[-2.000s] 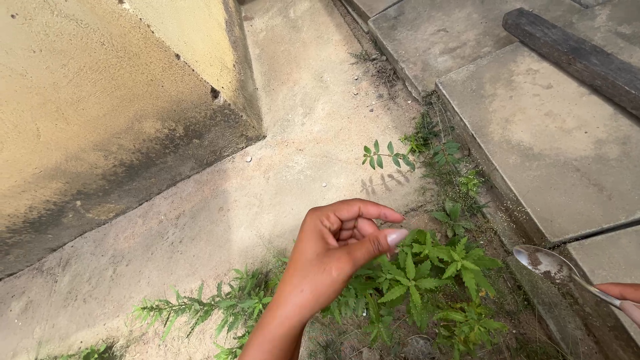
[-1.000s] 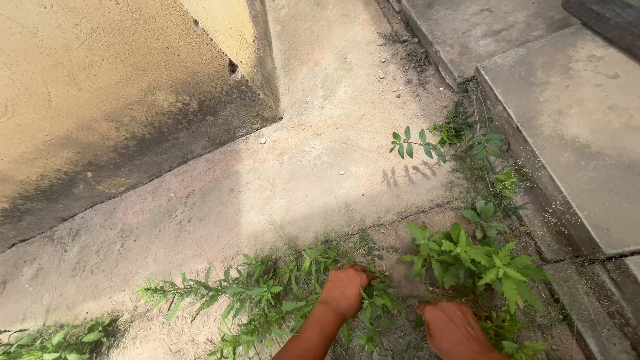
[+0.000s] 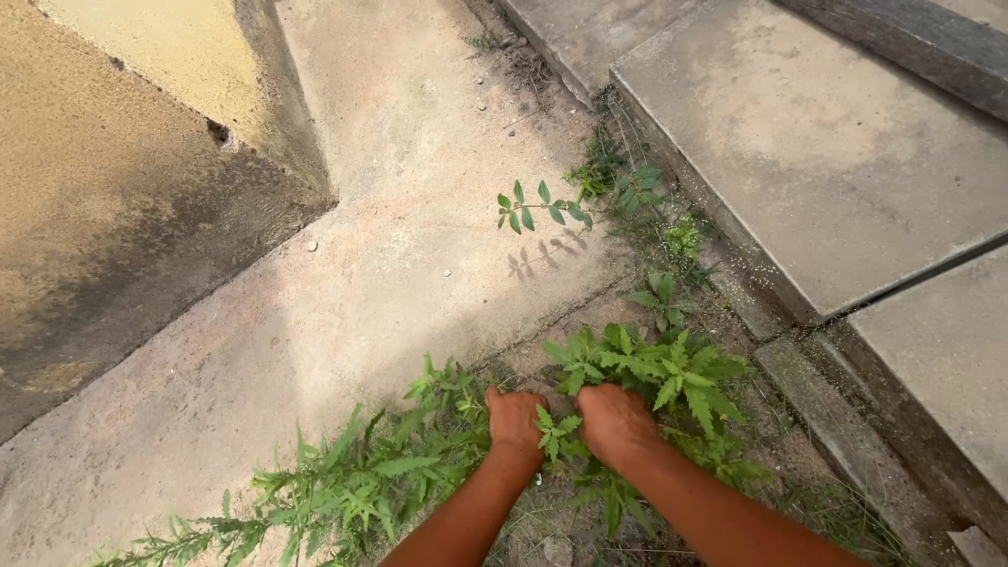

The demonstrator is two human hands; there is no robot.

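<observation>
Low among the weeds, my left hand (image 3: 516,421) is beside the stems of a sprawling leafy weed (image 3: 378,465); its fingertips are hidden, so I cannot tell what it grips. Close to its right, my right hand (image 3: 618,421) reaches into the base of a bushy weed with toothed leaves (image 3: 669,370), fingers curled under and out of sight. A small leafy sprig (image 3: 555,431) shows between the two wrists. The spoon is not visible. A thin stem with paired oval leaves (image 3: 543,206) leans over the concrete, casting a shadow.
A stained yellow wall corner (image 3: 236,157) rises at the left above a concrete floor strip (image 3: 354,276). Along the right are raised concrete slabs (image 3: 827,157) with a dark beam (image 3: 913,47) lying on them. Small weeds (image 3: 598,165) grow in the gap beside the slabs.
Two seconds ago my left hand was raised above the weeds and my right held a metal spoon at the right edge. Both hands have gone down into the weeds and now sit close together.
</observation>
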